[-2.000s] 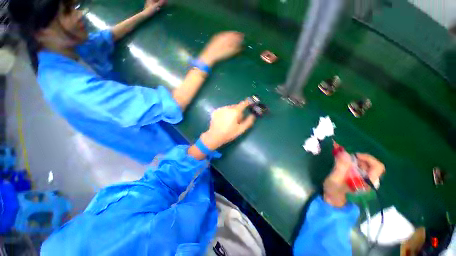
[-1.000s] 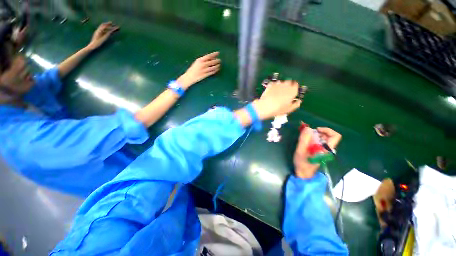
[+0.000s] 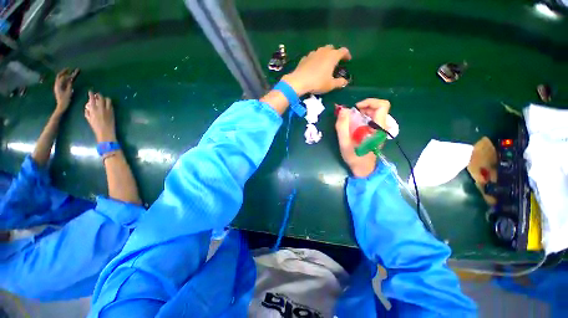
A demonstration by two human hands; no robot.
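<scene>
My left hand (image 3: 317, 69) reaches over the green bench with thumb and fingers around a small dark housing (image 3: 342, 74), which is partly hidden by the fingers. Whether the housing is lifted or rests on the bench is unclear. My right hand (image 3: 363, 133) holds the glue syringe (image 3: 360, 133), with red contents, a green cap (image 3: 370, 143) at its rear and its tip pointing up and left. A clear hose and a black cable run back from it. Crumpled white tissue (image 3: 312, 109) with pinkish stains lies between my hands.
Other housings lie at the left (image 3: 278, 58), right (image 3: 449, 72) and far right (image 3: 544, 92). A grey post (image 3: 231, 43) stands left. White paper (image 3: 440, 163), a brown stained card (image 3: 482, 168), a black controller (image 3: 509, 186) and white sheets (image 3: 548, 168) lie right. Another person's hands (image 3: 99, 115) are left.
The view has swung right. My left hand moved from left of the post to the housings on its right, and its fingers are now at one. The right hand still holds the syringe.
</scene>
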